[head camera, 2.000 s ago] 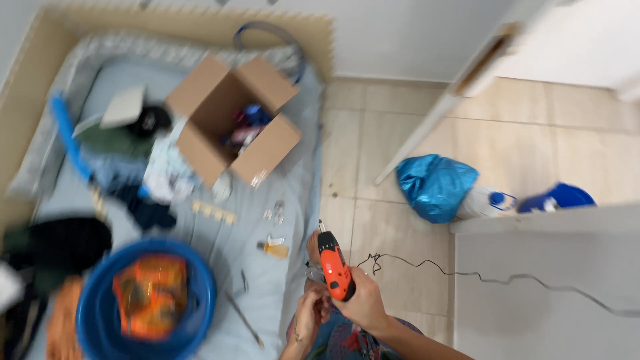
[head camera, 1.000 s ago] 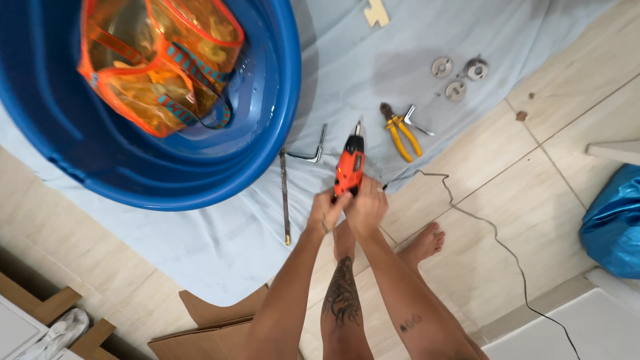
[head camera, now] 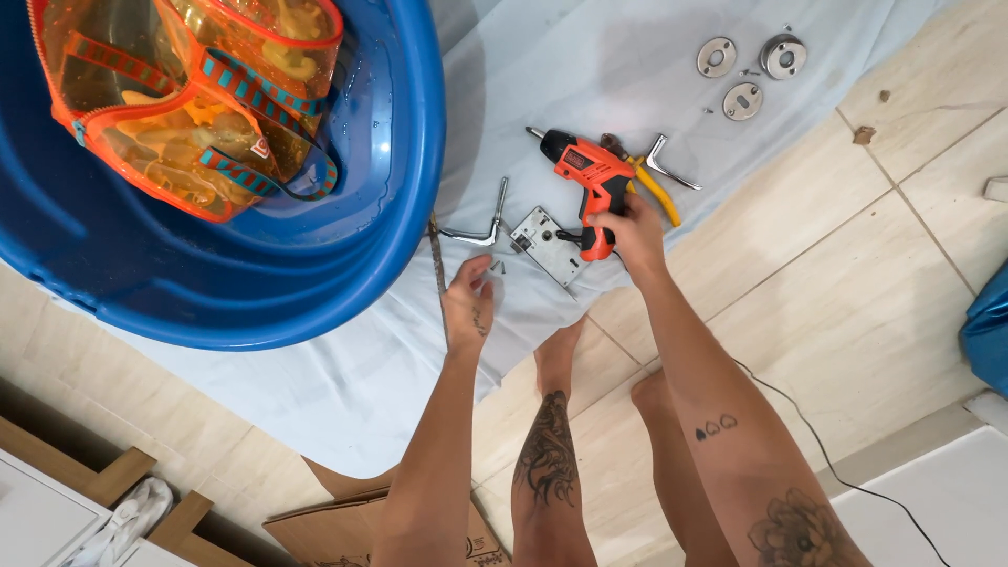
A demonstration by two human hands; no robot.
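Observation:
My right hand (head camera: 638, 236) grips the handle of an orange and black cordless screwdriver (head camera: 591, 169), its bit pointing up and left. Below the tool, a metal mortise lock case (head camera: 549, 246) lies on the light blue sheet. My left hand (head camera: 470, 303) is empty, fingers apart, beside small screws (head camera: 498, 268) and a long thin metal bar (head camera: 439, 272). One lever door handle (head camera: 492, 224) rests left of the lock, another (head camera: 661, 161) at the right. Yellow-handled pliers (head camera: 654, 189) lie partly behind the screwdriver. Round metal rosettes (head camera: 743, 101) sit at the upper right with loose screws.
A large blue plastic tub (head camera: 425, 157) at left holds an orange-trimmed transparent bag (head camera: 181, 102). Flattened cardboard (head camera: 339, 528) lies on the tiled floor (head camera: 811, 260). A black cable (head camera: 803, 417) crosses the floor at right, near a shiny blue bag (head camera: 988, 331).
My hands, together at the screwdriver a second ago, are now apart; the left is off it. The lock case and small screws now show on the sheet.

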